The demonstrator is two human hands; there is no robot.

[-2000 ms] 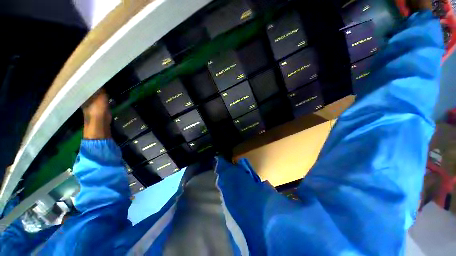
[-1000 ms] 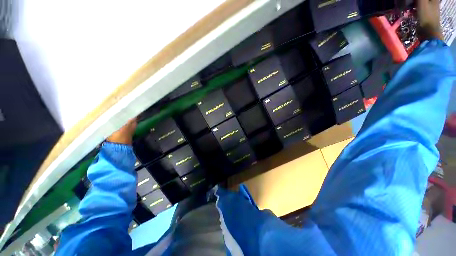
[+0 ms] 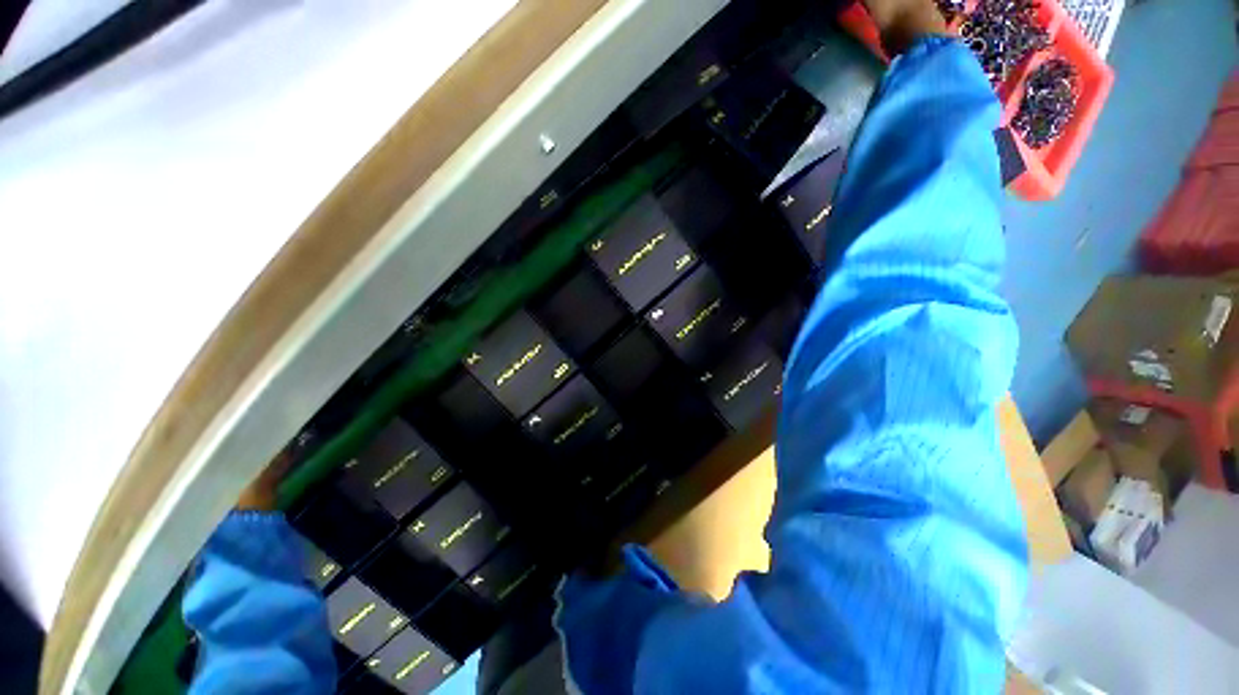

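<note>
Small black boxes with gold lettering lie in slanting rows on the green-topped bench, with plain black box parts between the lettered ones. My left hand is small and dark at the shelf's edge, at the left end of the rows; its fingers are hidden. My right hand is cut off by the top edge, beside the red parts bin; its fingertips and anything in it are out of sight. One lettered box lies askew near the far end of the rows.
A white shelf with a pale metal edge overhangs the bench at the left. A brown carton is against the bench's near side, partly behind my right sleeve. Small dark metal parts fill the red bin. Cartons and red crates stand at the right.
The view has shifted right, showing more of the red bin and the floor cartons. My right arm now crosses nearer the middle. My left hand sits lower in the picture.
</note>
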